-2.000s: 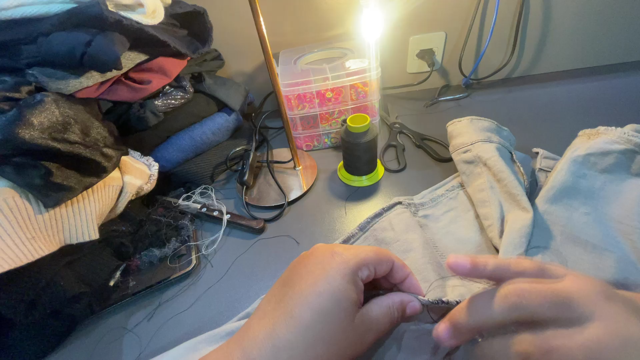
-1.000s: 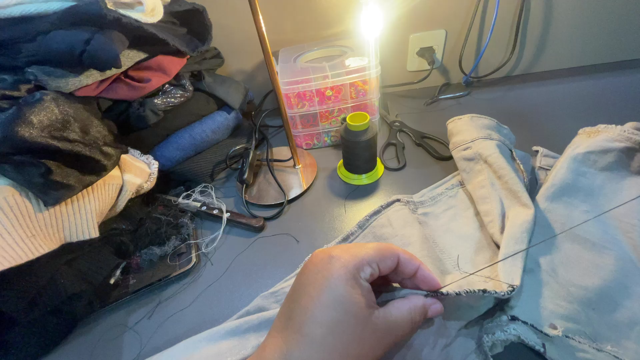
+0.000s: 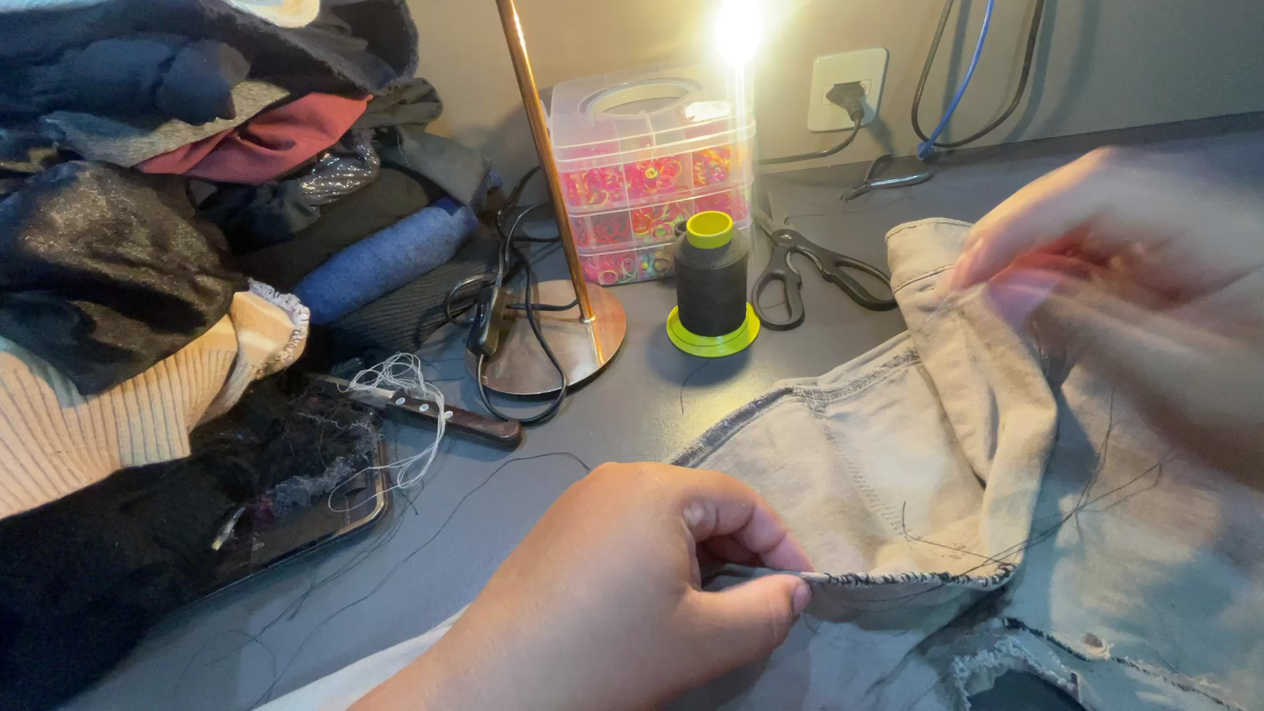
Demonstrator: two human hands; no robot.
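Note:
A light beige cloth garment (image 3: 889,464) lies across the right half of the table, with a frayed hole near the bottom. My left hand (image 3: 652,563) pinches its edge between thumb and forefinger, where dark overcast stitches (image 3: 889,579) run to the right. My right hand (image 3: 1096,247), blurred, is raised over the garment's upper right part, thumb and fingertips together. Dark thread (image 3: 1076,523) trails loosely from the stitched edge over the cloth. Whether the right fingertips hold a needle or thread is too blurred to tell.
Behind stand a black thread spool (image 3: 711,286), black-handled scissors (image 3: 820,272), a clear tiered box (image 3: 652,178) and a lit lamp with a copper base (image 3: 553,341). At left are piled clothes (image 3: 109,257), a wooden-handled knife (image 3: 474,423) and a dark tray (image 3: 326,533) holding thread scraps.
My right hand was beside the left at the cloth edge, then out of view while a taut thread ran right; now it is back at upper right and the thread hangs slack. The left keeps its pinch.

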